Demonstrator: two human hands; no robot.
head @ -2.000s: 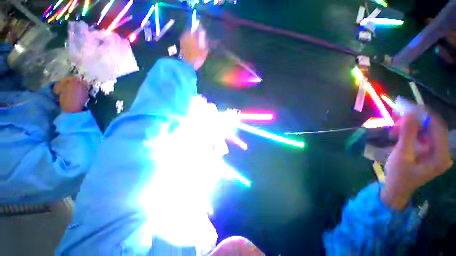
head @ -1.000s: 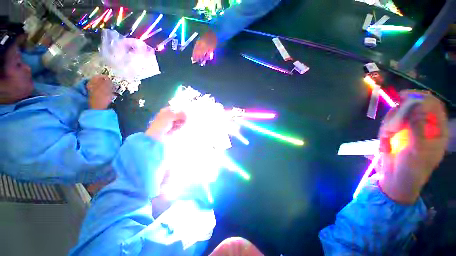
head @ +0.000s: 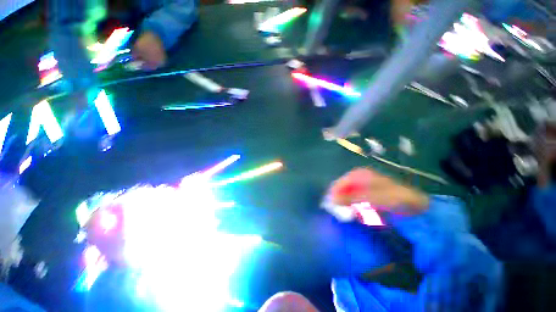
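Note:
The pile of lit LED strips [head: 183, 250] is a white, overexposed heap at the lower left, with a few glowing strips [head: 250, 173] sticking out of its top. My right hand [head: 387, 192] is right of the pile. Its fingers are closed on a lit strip with a whitish end [head: 367, 214], which glows red and pink through them. My left hand [head: 108, 226] is a blurred pinkish shape in the glare at the pile's left edge. Its fingers, and anything in them, cannot be made out.
A grey metal bar [head: 399, 70] slants across the upper right. A lit strip [head: 329, 85] and a pale flat strip [head: 204, 81] lie beyond the pile. Another person's hand [head: 149, 50] is at the upper left. A black item [head: 481, 152] is at the right. A plastic bag [head: 15, 213] is at the left edge.
The view has swung right, with blur. My left hand came back from the far side to the pile. My right hand is nearer the pile, with the glowing strip in its fingers.

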